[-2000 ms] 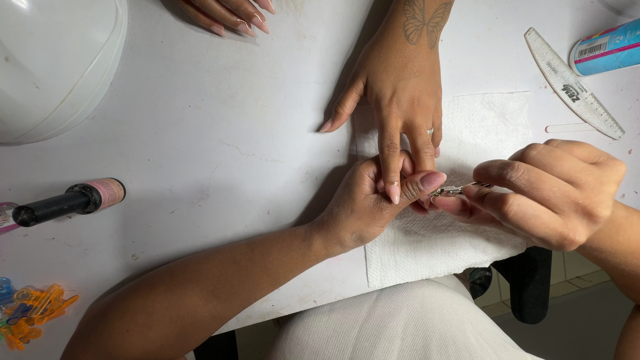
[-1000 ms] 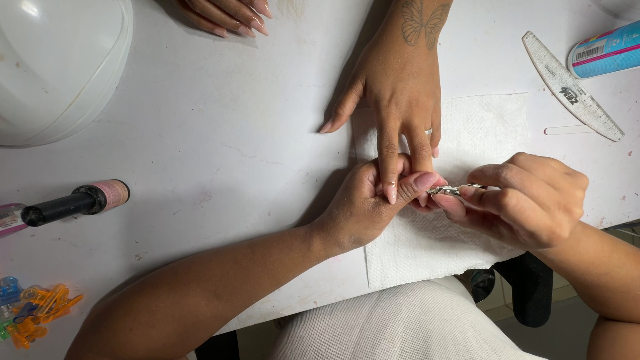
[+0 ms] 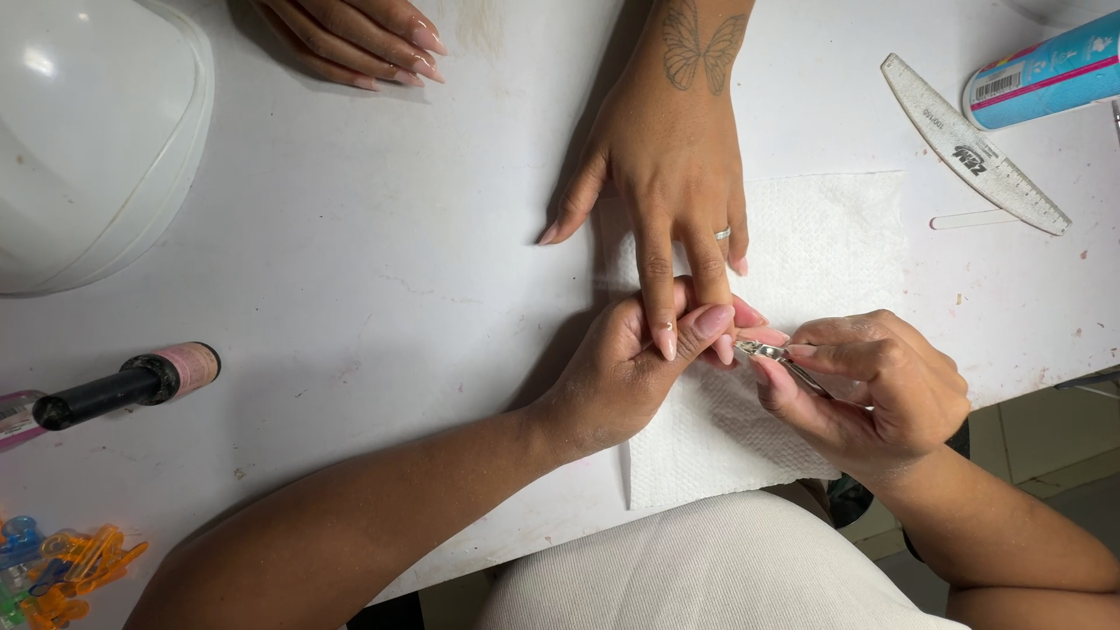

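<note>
Another person's hand [image 3: 678, 166], with a butterfly tattoo near the wrist and a ring, reaches in from the top over a white paper towel [image 3: 822, 236]. My left hand [image 3: 617, 376] grips one of its fingers near the tip, my thumb on top. Pinched between the thumb and fingers of my right hand [image 3: 875, 385] is a pair of metal cuticle nippers [image 3: 770, 352], its jaws close beside that fingertip. Whether the jaws touch the skin cannot be told. That person's other hand [image 3: 354, 39] rests at the top left.
A white rounded plastic device [image 3: 87, 140] stands at the upper left, a black-capped nail polish bottle [image 3: 131, 385] below it. Small coloured plastic clips [image 3: 74, 569] lie lower left. At the right are a nail file [image 3: 976, 149], a thin stick [image 3: 971, 219] and a blue can [image 3: 1050, 70].
My right hand, still holding the nippers, has shifted and turned slightly at the fingertip. My left hand and the other person's hands stay in about the same places.
</note>
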